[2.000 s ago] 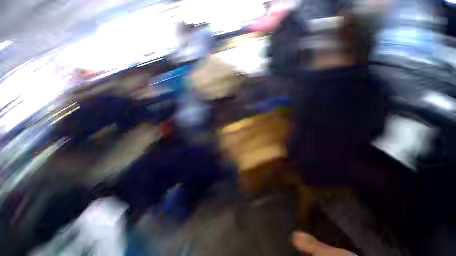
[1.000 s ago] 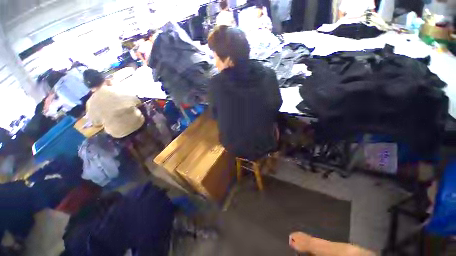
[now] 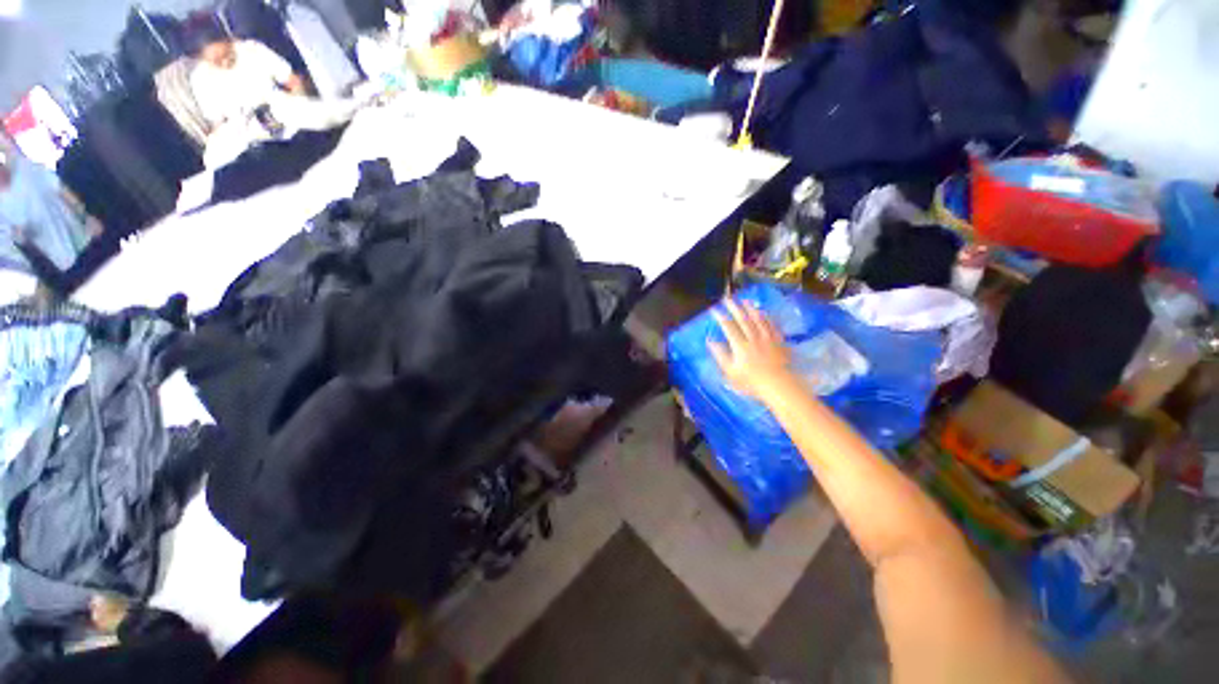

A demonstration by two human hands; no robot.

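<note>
My right hand point(image 3: 751, 350) reaches in from the lower right with a bare forearm. It lies on the blue plastic bag point(image 3: 762, 474), fingers somewhat apart, with nothing visible held. The crinkled bag covers a stool-height support and has clear plastic on top, right of the hand. A large heap of black garments point(image 3: 388, 361) is bunched on the white table point(image 3: 602, 154), left of the bag, and hangs over the front edge. My left hand is not in view.
Grey garments point(image 3: 87, 468) and part of a neighbouring worker are at left. Another person point(image 3: 241, 87) is at the far side. An open cardboard box point(image 3: 1043, 454), red basket point(image 3: 1056, 221), pale cloth point(image 3: 922, 310) and bottles point(image 3: 806, 214) are right of the table.
The view has swung right, from the seated workers to the bag and boxes. My right hand, earlier low over the floor, is now on the blue bag.
</note>
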